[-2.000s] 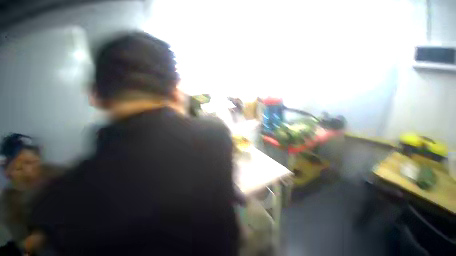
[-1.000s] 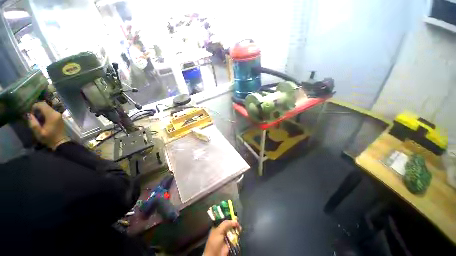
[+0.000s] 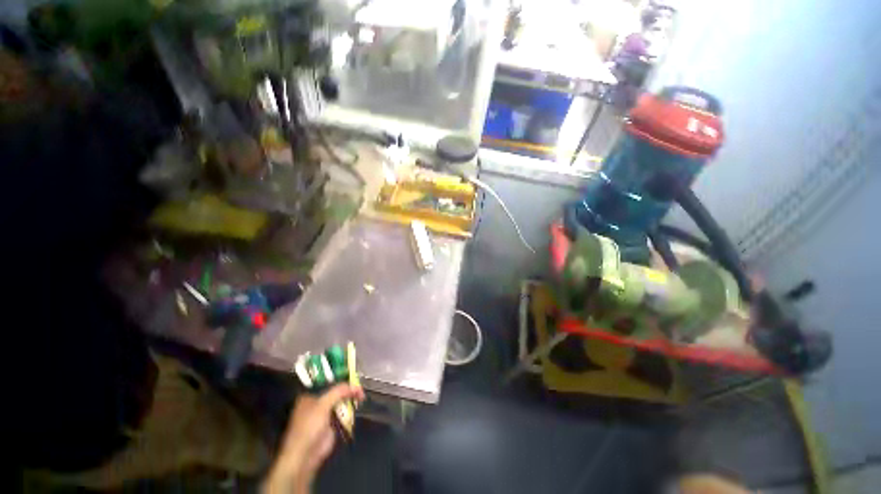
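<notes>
My left hand (image 3: pixel 317 420) is closed around a small bundle of green-and-white items (image 3: pixel 326 366) with one yellow-green end. The bundle points up in front of the near edge of a large grey work board (image 3: pixel 372 304); whether it touches the board I cannot tell. What looks like my right hand (image 3: pixel 710 485) shows only as a blurred skin-coloured patch, cut off by the bottom edge at the right. Its fingers cannot be made out.
A yellow tool tray (image 3: pixel 425 205) and pale strip (image 3: pixel 422 245) lie behind. A blurred drill press (image 3: pixel 241 87) and blue-black drill (image 3: pixel 237 314) are left, beside a dark-clothed person (image 3: pixel 68 289). Right stand a green bench grinder (image 3: pixel 647 294) on a red-edged table and a blue-red vacuum (image 3: pixel 642 159).
The view has turned and come closer to the bench. My left hand still holds the bundle, now further left in the picture, before the board. A skin-coloured patch has appeared at bottom right.
</notes>
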